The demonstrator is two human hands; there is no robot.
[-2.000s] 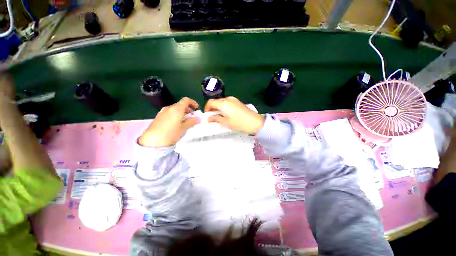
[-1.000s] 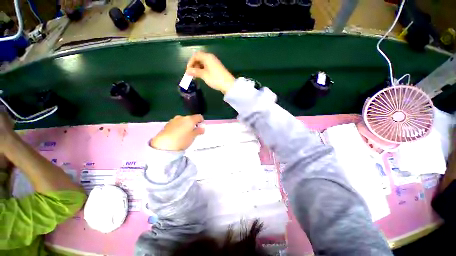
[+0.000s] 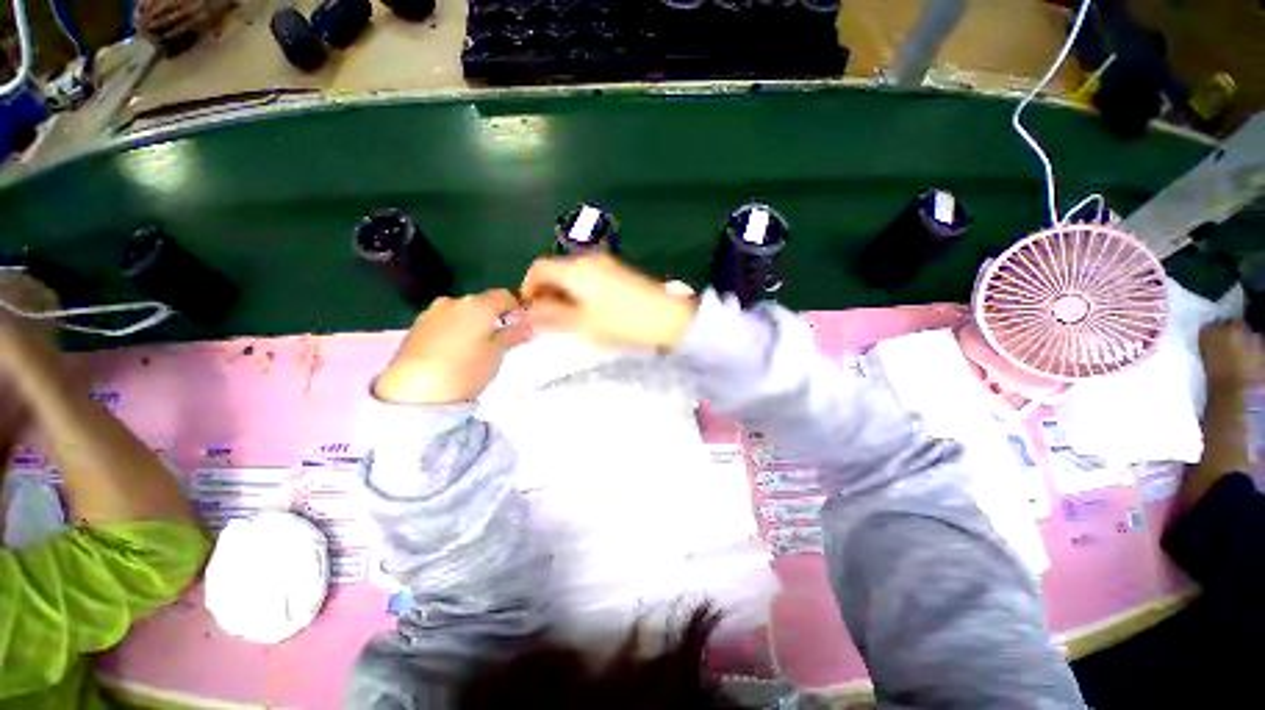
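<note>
My left hand (image 3: 451, 347) pinches the top edge of the white label sheet (image 3: 624, 458), which lies in a loose pile on the bench. My right hand (image 3: 604, 298) is blurred, its fingertips close against the left fingertips; whether it holds a label is unclear. Just beyond the right hand, a black cylindrical unit (image 3: 566, 241) stands on the green conveyor with a white label (image 3: 587, 222) on top, its lower part hidden by the hand. Two more labelled units (image 3: 751, 264) stand to its right. Two units with dark tops (image 3: 402, 257) stand to its left.
A pink desk fan (image 3: 1068, 308) stands at right beside more white sheets (image 3: 957, 416). A white round item (image 3: 267, 576) lies at left. A neighbour's green sleeve (image 3: 104, 596) is at left, another's arm at right. Black stacked trays (image 3: 652, 42) lie beyond the belt.
My right hand has come back from over the belt to my left hand. The unit it was touching with a label now stands labelled, further right. The other units have also shifted right.
</note>
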